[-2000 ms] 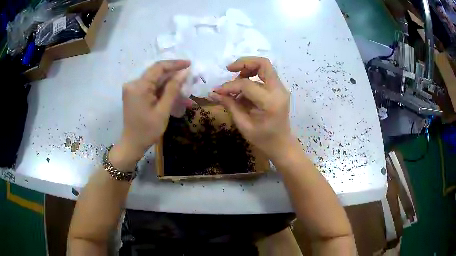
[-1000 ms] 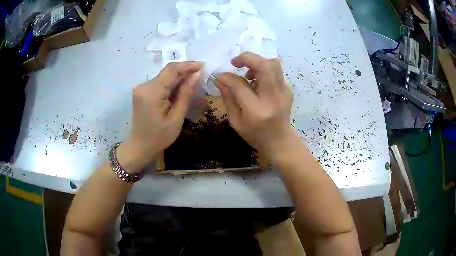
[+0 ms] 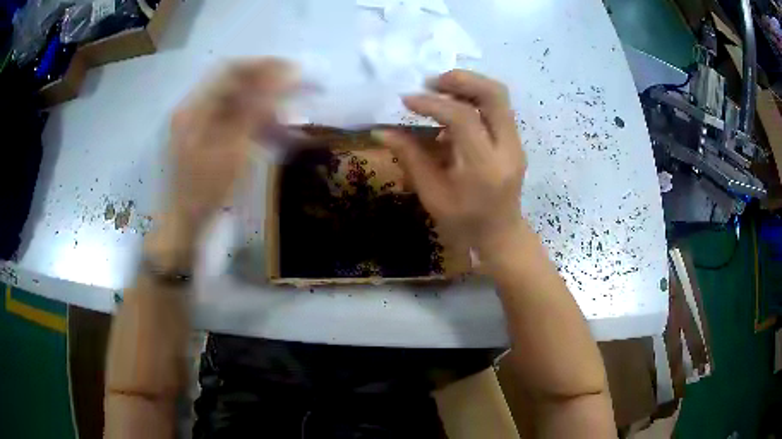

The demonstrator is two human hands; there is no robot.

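My left hand [image 3: 227,141] is raised left of the tray and blurred by motion. Something pale shows near its fingertips, but whether it holds a piece cannot be told. My right hand [image 3: 467,159] is over the tray's right side, thumb and fingers apart, with nothing seen in it. The open cardboard tray [image 3: 273,231] holds a heap of small dark fasteners [image 3: 360,227]. Translucent white plastic pieces [image 3: 412,47] lie loosely piled behind the tray, beyond and between the hands.
Dark specks are scattered on the white table [image 3: 570,171], mostly at right. A side box [image 3: 111,47] with plastic bags is at upper left. A metal bench machine [image 3: 712,154] stands at right. Cardboard sheets [image 3: 690,317] lean at lower right.
My left hand has moved left and a little up, away from my right hand. My right hand has shifted slightly right and its fingers have spread. The hands no longer meet over a piece.
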